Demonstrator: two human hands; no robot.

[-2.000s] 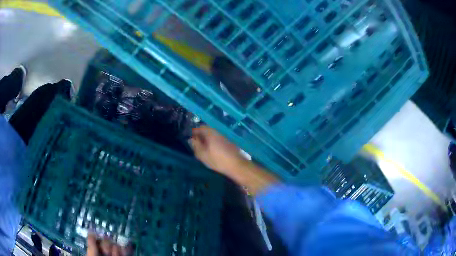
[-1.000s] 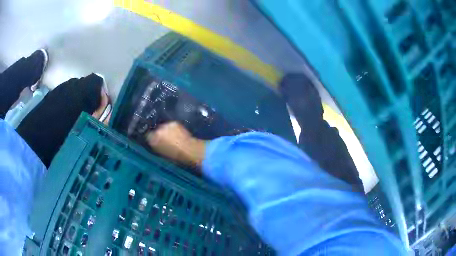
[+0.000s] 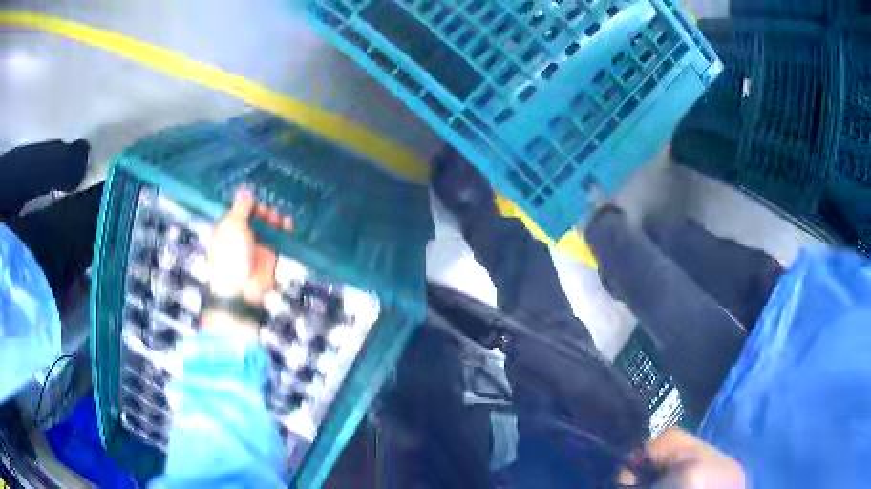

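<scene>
A teal crate (image 3: 401, 277) stands at the left. In it lies a pale tray (image 3: 355, 310) with rows of dark parts, blurred. My left hand (image 3: 250, 250), bare with a black band at the wrist, reaches across the tray to the crate's far wall. Its fingers are blurred, and I cannot tell whether they grip the rim. A bare hand at the bottom right, seemingly my right hand (image 3: 683, 460), is cut off by the lower edge beside dark cloth. Its grip is unclear.
A lighter teal slotted crate (image 3: 611, 134) is tilted at the top, with dark-trousered legs (image 3: 520, 258) below it. Dark crates (image 3: 774, 105) stand at the upper right. Another person's blue sleeve (image 3: 24, 315) is at the left edge. A yellow line (image 3: 229, 84) crosses the floor.
The slotted crate in the lower left foreground no longer shows, and the pale tray of parts is exposed. The lighter crate appears smaller and higher. A hand with a black wristband now reaches over the tray.
</scene>
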